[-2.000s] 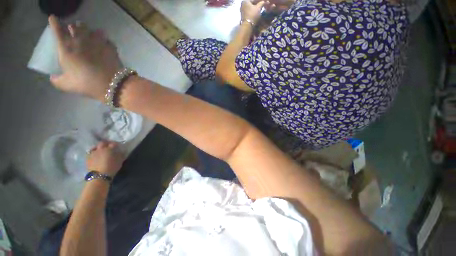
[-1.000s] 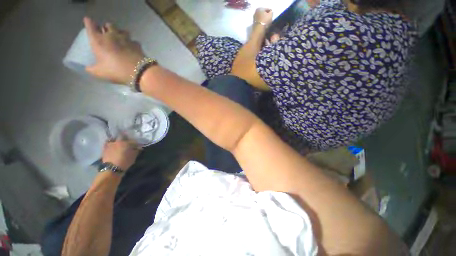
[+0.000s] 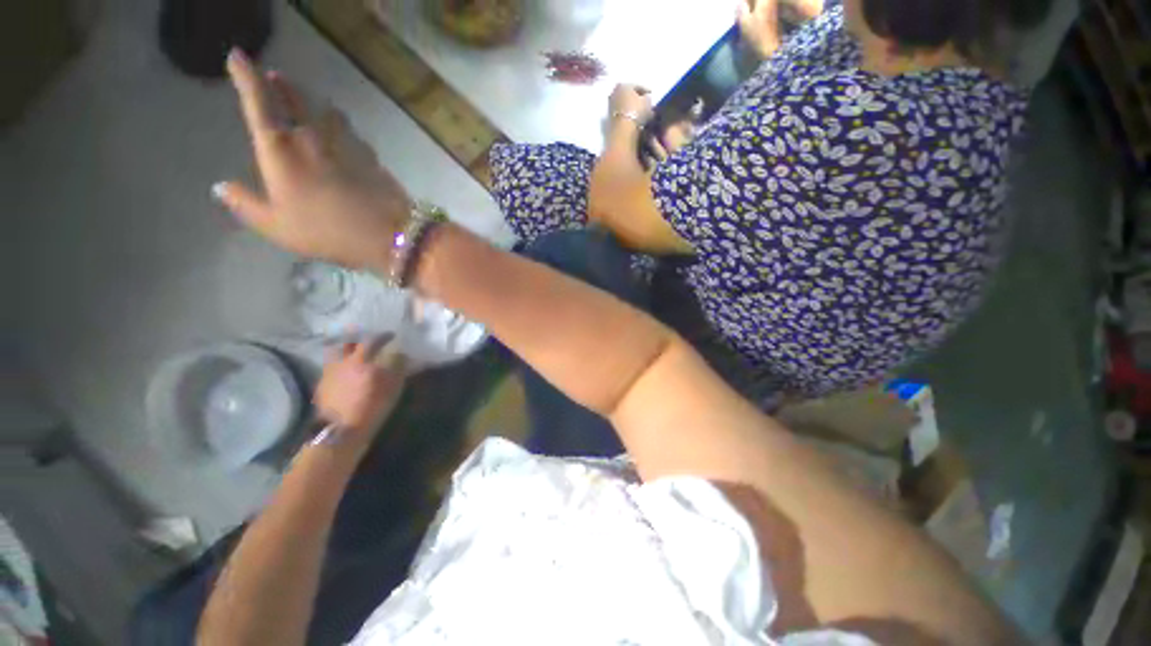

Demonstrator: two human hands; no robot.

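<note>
A round translucent white tub (image 3: 227,404) stands on the grey table, left of my left hand. My left hand (image 3: 360,385) is blurred, with its fingers bent at the near edge of pale, see-through material (image 3: 442,331); whether it grips this is unclear. A clear round shape (image 3: 323,287) lies beyond those fingers, below my right wrist. My right hand (image 3: 322,183) is above the table with thumb and fingers apart, and nothing shows in it. My right wrist partly hides the pale material.
A wooden strip (image 3: 417,88) divides the table. A dark disc (image 3: 215,32) lies beyond my right fingers. A person in a patterned top (image 3: 846,202) sits at right, near a small red pile (image 3: 573,66) and a tan coil (image 3: 477,15). Cartons (image 3: 839,423) stand on the floor.
The pale tub under my right hand no longer shows there. Both hands appear farther right in view. The round container by my left hand now shows as blurred pale material farther right.
</note>
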